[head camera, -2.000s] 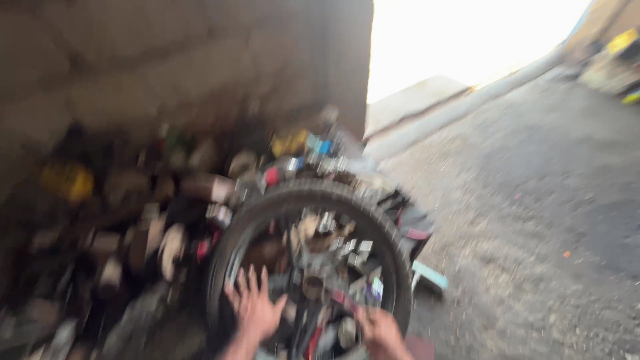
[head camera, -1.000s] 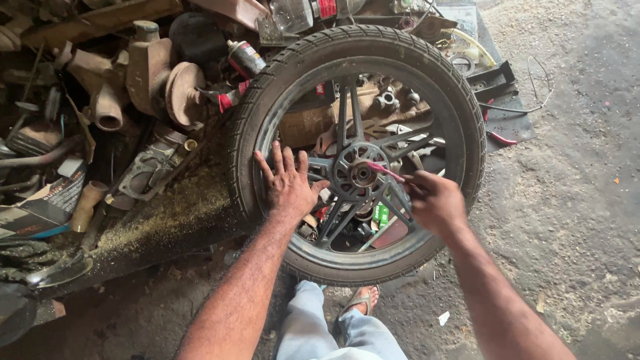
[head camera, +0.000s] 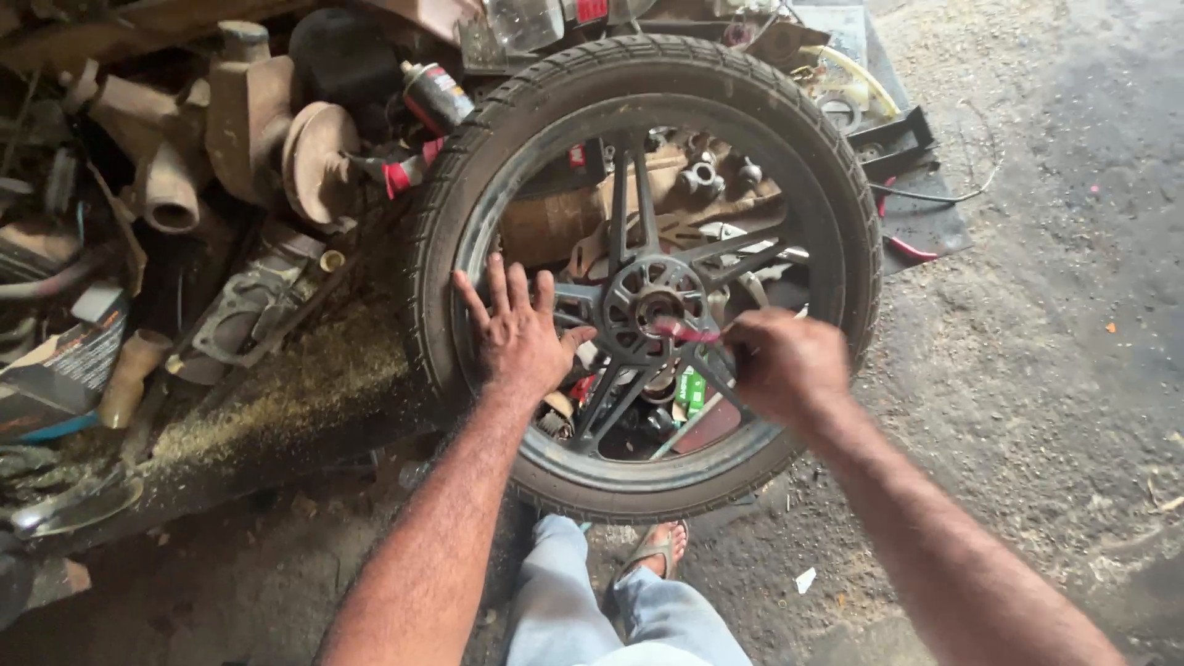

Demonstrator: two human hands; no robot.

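A spoked motorcycle wheel (head camera: 644,106) with a black tyre (head camera: 451,222) lies face up before me, over a pile of loose parts. My left hand (head camera: 525,338) rests with fingers spread on the wheel's rim and a spoke at the left. My right hand (head camera: 786,365) is closed around a tool with a thin red or pink part (head camera: 684,331), blurred, whose end lies over the hub (head camera: 655,310). What kind of tool it is cannot be told, and my fingers hide its other end.
Rusty metal parts (head camera: 245,129), a spray can (head camera: 437,98) and a gasketed metal casting (head camera: 236,319) crowd the left. A black bracket (head camera: 893,143), a cable and a red-handled tool (head camera: 911,250) lie at the wheel's right. My sandalled foot (head camera: 659,555) is just below the tyre.
Since the frame of one second ago, my left hand stays on the rim and spoke, and my right hand still holds the tool at the hub. The view has swung downward since the earliest frame.
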